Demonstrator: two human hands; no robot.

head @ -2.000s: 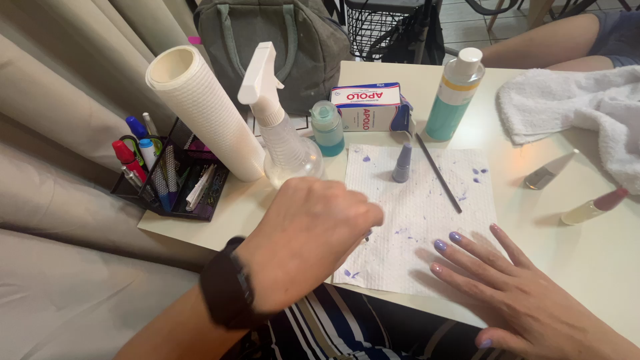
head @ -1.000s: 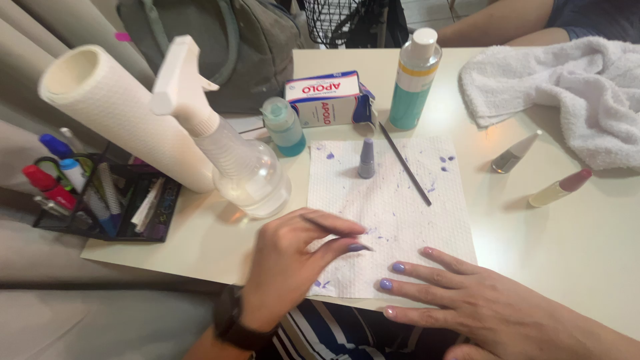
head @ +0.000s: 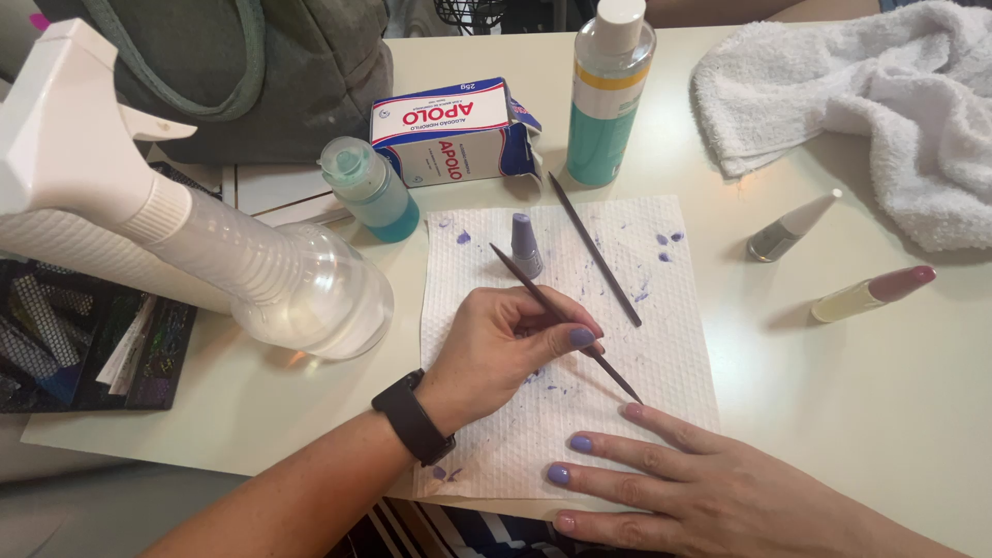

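My left hand, with a black watch at its wrist, pinches a thin dark pointed stick; its tip meets or nearly meets a fingertip of my right hand. Palm down, my right hand rests with spread fingers partly on a paper towel smudged with purple. Two of its nails are purple, and others look pinkish. A small purple nail polish bottle stands on the towel, above my left hand. Another dark stick lies slanted across the towel to the right of that bottle.
Behind the towel stand a small blue-liquid bottle, an Apolo cotton box and a teal-liquid bottle. A spray bottle, paper roll and mesh organizer are left. Right are two nail polish bottles and a white towel.
The view has come closer to the table. My left hand has turned, and the stick in it now points down right toward my right hand's fingertip. The purple bottle still stands on the paper towel.
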